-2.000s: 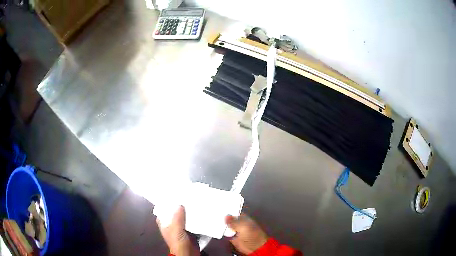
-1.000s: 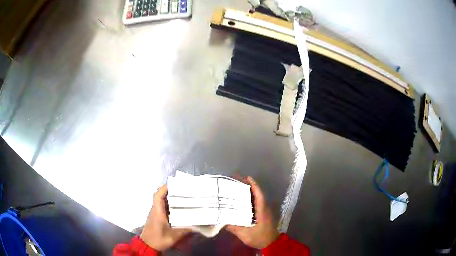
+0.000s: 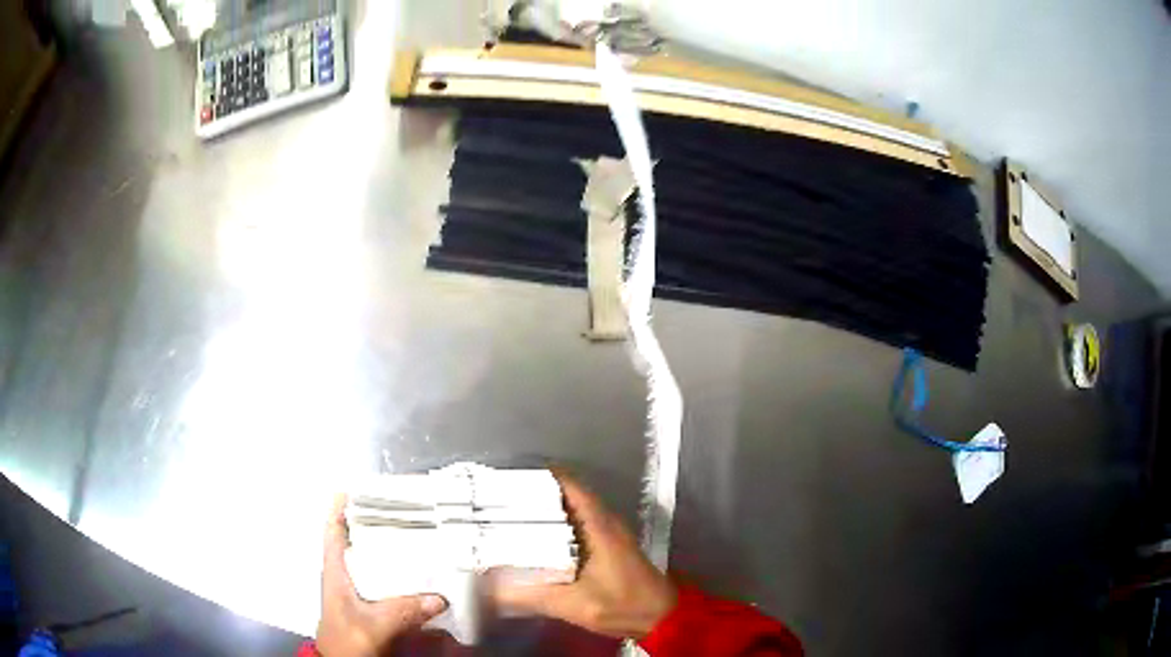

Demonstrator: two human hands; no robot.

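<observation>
A stack of white cut panels (image 3: 408, 533) with layered edges stands on its side at the steel table's near edge. A narrow band runs around its middle; part of it is blurred below the stack. My left hand (image 3: 353, 614) holds the stack's left end, and my right hand (image 3: 604, 565) holds its right end. A long frayed white strip (image 3: 664, 430) runs from the back of the table down to the right of the stack, passing beside my right hand.
Black strips (image 3: 796, 250) lie under a wooden bar (image 3: 719, 105), with a beige scrap tie (image 3: 605, 263) on them. A calculator (image 3: 270, 67) is at the back left. A framed pad (image 3: 1043, 231), tape roll (image 3: 1083, 356) and blue cord with white tag (image 3: 981, 462) are at the right.
The stack, held face up at first, is now on edge with its layers showing and has moved left in view. The camera view has shifted; the blue bin has mostly left it.
</observation>
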